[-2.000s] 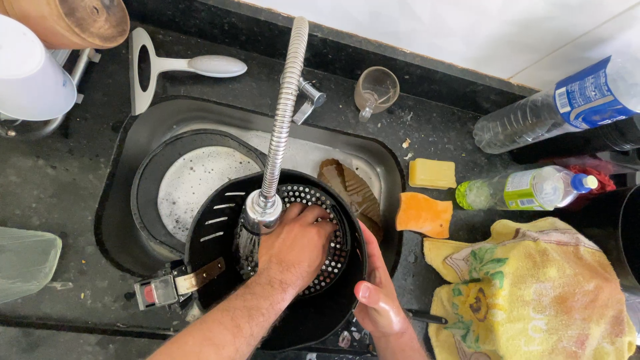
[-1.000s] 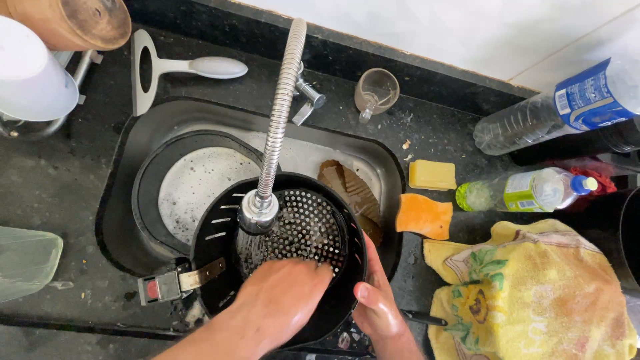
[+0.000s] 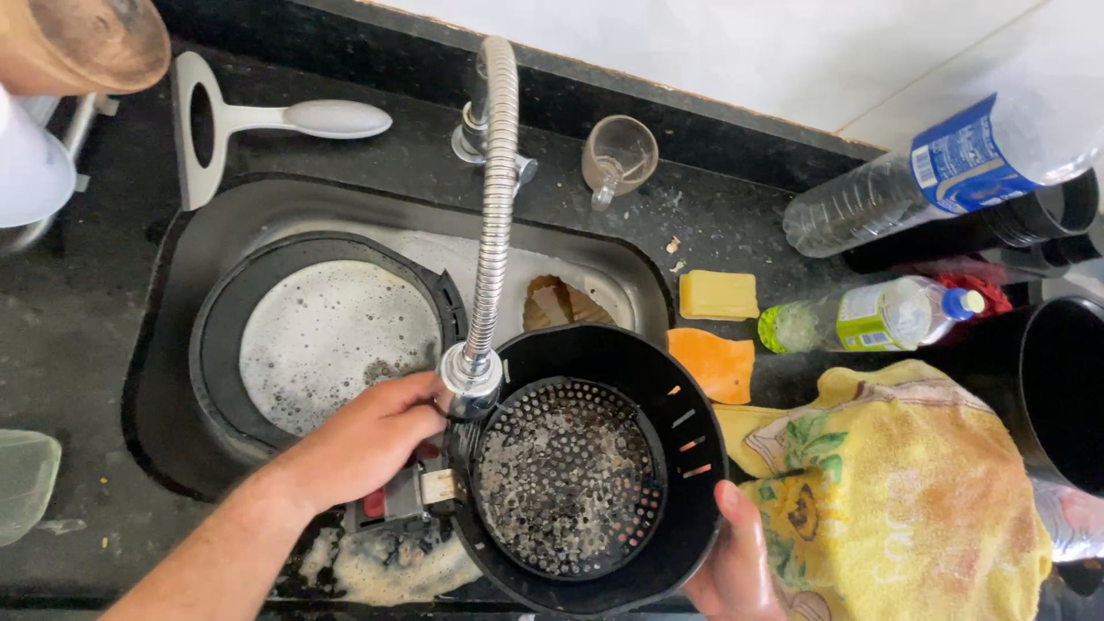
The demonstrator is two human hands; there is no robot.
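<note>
A black perforated fryer basket [image 3: 690,405], wet and foamy inside, is tilted over the right part of the sink. My right hand [image 3: 737,552] holds its lower right side, with skin showing through the side slots. My left hand [image 3: 371,440] is at the basket's left side, above the handle [image 3: 392,500] and against the chrome faucet head [image 3: 470,375]; its fingertips are partly hidden, so whether it grips the faucet head or basket is unclear. A round black pan [image 3: 224,345] of foamy water sits in the sink [image 3: 164,414], left of the basket.
Behind the basket, a brown object [image 3: 561,302] lies in the sink. Around it are a white-handled squeegee-like tool [image 3: 336,119], glass mug [image 3: 621,155], yellow sponge or soap block [image 3: 718,295], orange cloth [image 3: 711,364], plastic bottles [image 3: 880,203] and a yellow towel [image 3: 906,500].
My left hand has come out of the basket to its left side by the faucet head. The basket has moved right and toward me, uncovering more of the pan. Foamy liquid now shows on the front counter edge.
</note>
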